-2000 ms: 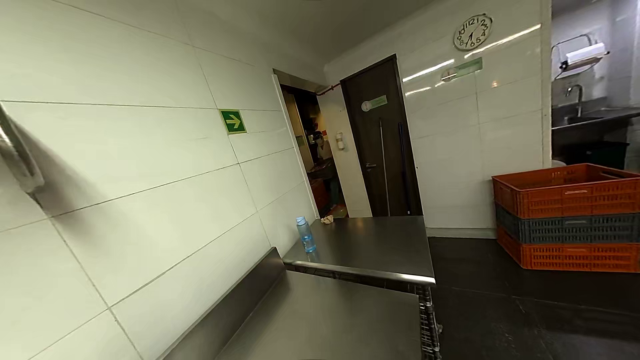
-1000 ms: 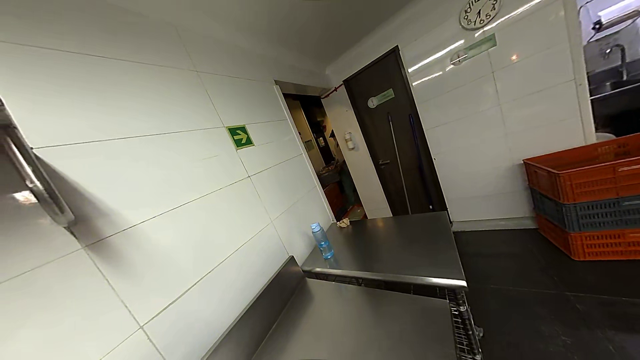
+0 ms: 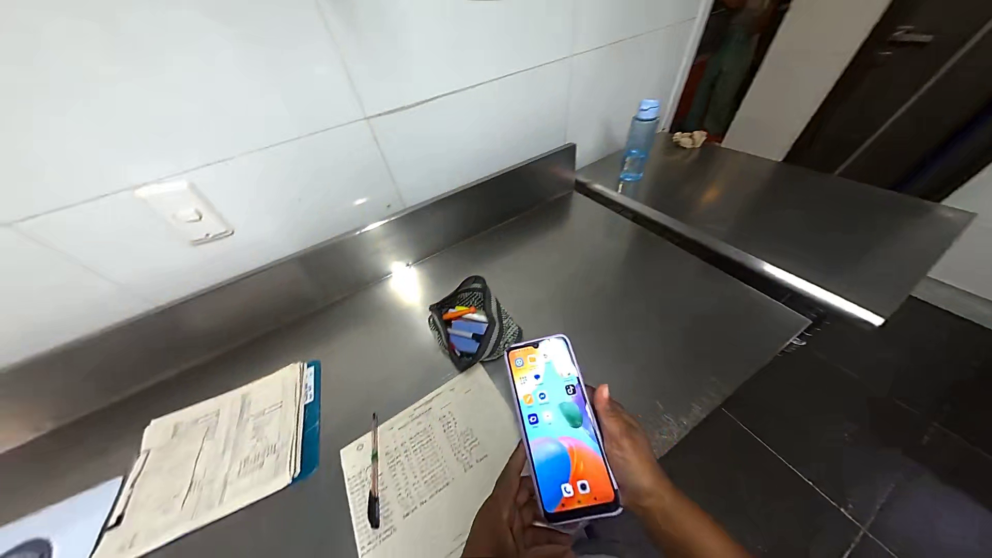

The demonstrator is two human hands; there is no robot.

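A smartphone [image 3: 562,434] with a lit home screen is held upright between both hands over a steel table. My left hand [image 3: 515,515] grips its lower left edge and bottom, while my right hand [image 3: 628,449] holds its right edge. Behind the phone lies a sheet of paper [image 3: 434,457] with handwritten columns, partly hidden by the phone and left hand. A pen [image 3: 374,473] rests on that sheet. Just beyond the phone's top, an unzipped patterned pencil pouch [image 3: 474,325] shows markers inside.
A blue clipboard [image 3: 311,434] under worn papers [image 3: 225,442] lies to the left. A second steel table [image 3: 775,209] bears a blue water bottle [image 3: 640,141] and a crumpled item [image 3: 690,139]. A raised steel edge [image 3: 465,205] runs along the tiled wall, below a switch plate [image 3: 186,211].
The view has swung down to the tabletop. Both hands and the phone, unseen in the earlier frames, are now in view. The bottle still stands on the far table.
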